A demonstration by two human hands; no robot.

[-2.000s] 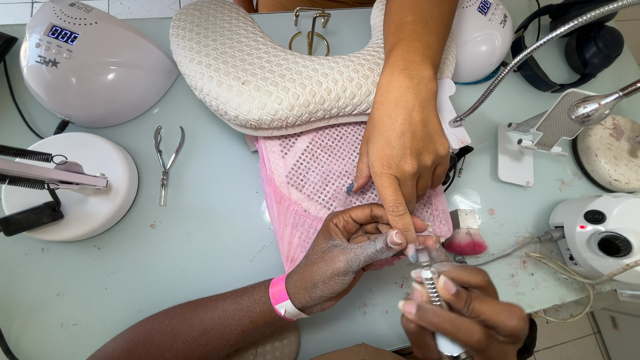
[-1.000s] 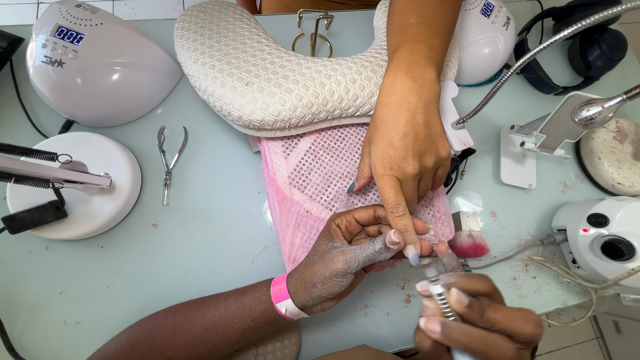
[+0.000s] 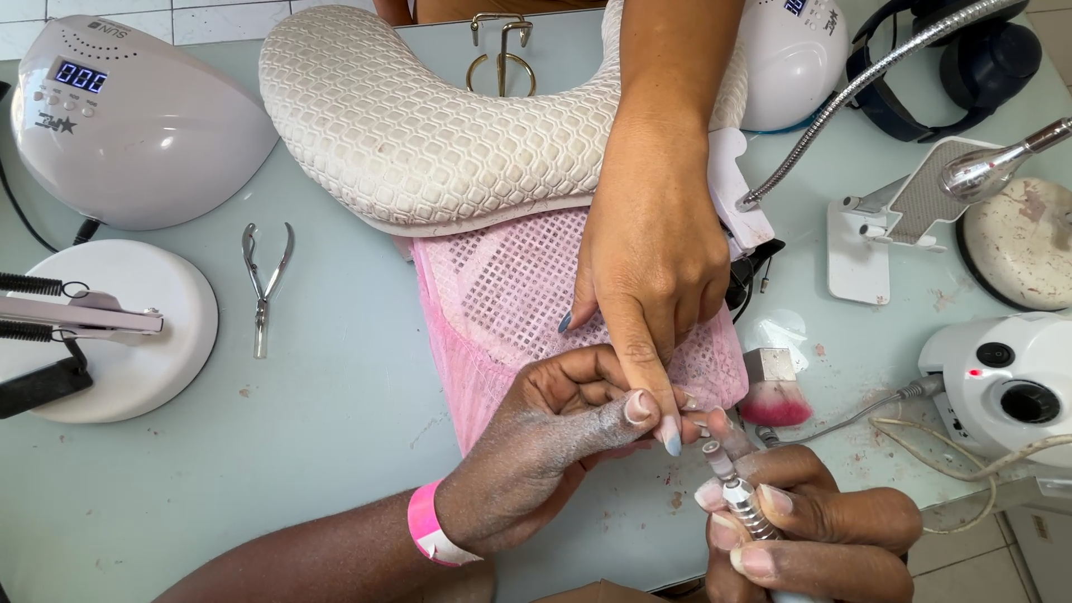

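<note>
My left hand (image 3: 544, 435), with a pink and white wristband, pinches one finger of another person's hand (image 3: 657, 243) near its tip. That finger's nail is pale blue at the end. In my right hand (image 3: 812, 528) is an electric nail drill handpiece (image 3: 751, 507); its cylindrical bit points up and left, just right of the held fingertip, with a small gap between. The other person's forearm rests across a white padded armrest (image 3: 452, 142). Below their hand lies a pink mesh dust-collector cover (image 3: 519, 285), partly hidden by the hands.
Metal cuticle nippers (image 3: 263, 306) and a white nail lamp (image 3: 142, 126) are at the left, by a round white lamp base (image 3: 151, 335). At the right are a pink-tipped dust brush (image 3: 774, 398), a phone stand (image 3: 858, 260), a white drill control unit (image 3: 1005, 377) with cables, and headphones (image 3: 963, 75).
The drill handpiece in my right hand, at the other person's fingertip two seconds ago, is now slightly apart from it, lower and to the right. My left hand keeps its hold.
</note>
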